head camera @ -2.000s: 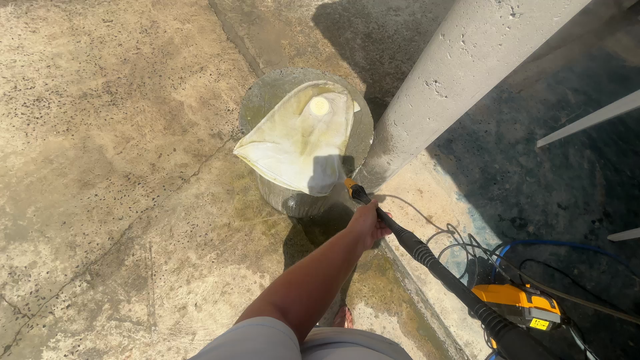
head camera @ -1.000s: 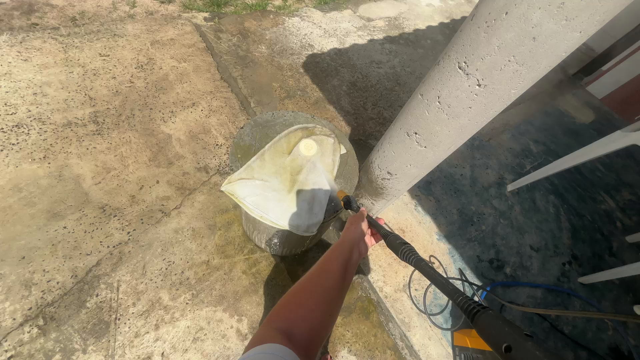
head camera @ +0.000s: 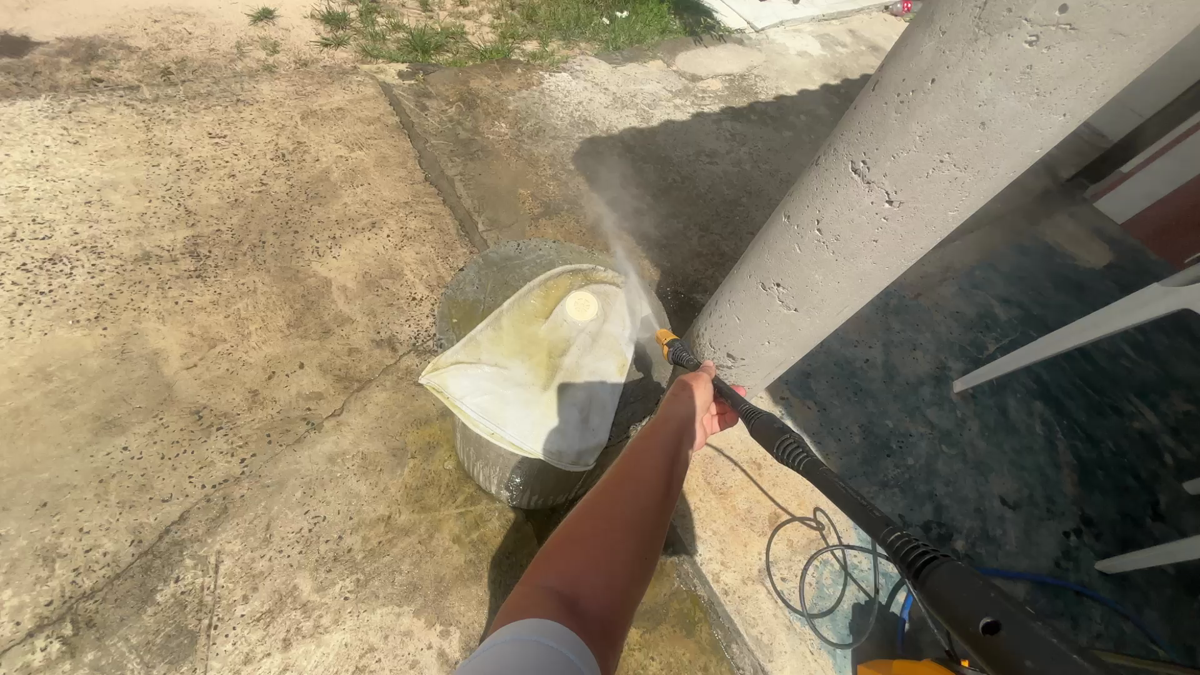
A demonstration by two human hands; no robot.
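Note:
My left hand (head camera: 703,408) is closed around the front of a black pressure-washer lance (head camera: 778,436), just behind its yellow nozzle (head camera: 665,337). A whitish spray leaves the nozzle toward the upper left, across the right edge of a wet, off-white cloth piece (head camera: 525,356). That piece has greenish-yellow stains, a pointed left corner and a round pale yellow spot. It lies over a round concrete block (head camera: 478,272), overhanging its front side. A shadow falls on the cloth's lower right. The lance runs out toward the bottom right; my right hand is not visible.
A thick concrete column (head camera: 900,187) rises close to the block's right side. Thin hoses (head camera: 816,562) lie looped on the floor beside a yellow machine part (head camera: 905,667). White furniture legs (head camera: 1059,347) stand on the dark floor at right. Grass (head camera: 600,23) grows beyond the concrete.
The view has tilted upward. Against the cloth, the nozzle has moved from its lower right side up toward its upper right edge. A clear plume of spray now shows. My left hand keeps its hold.

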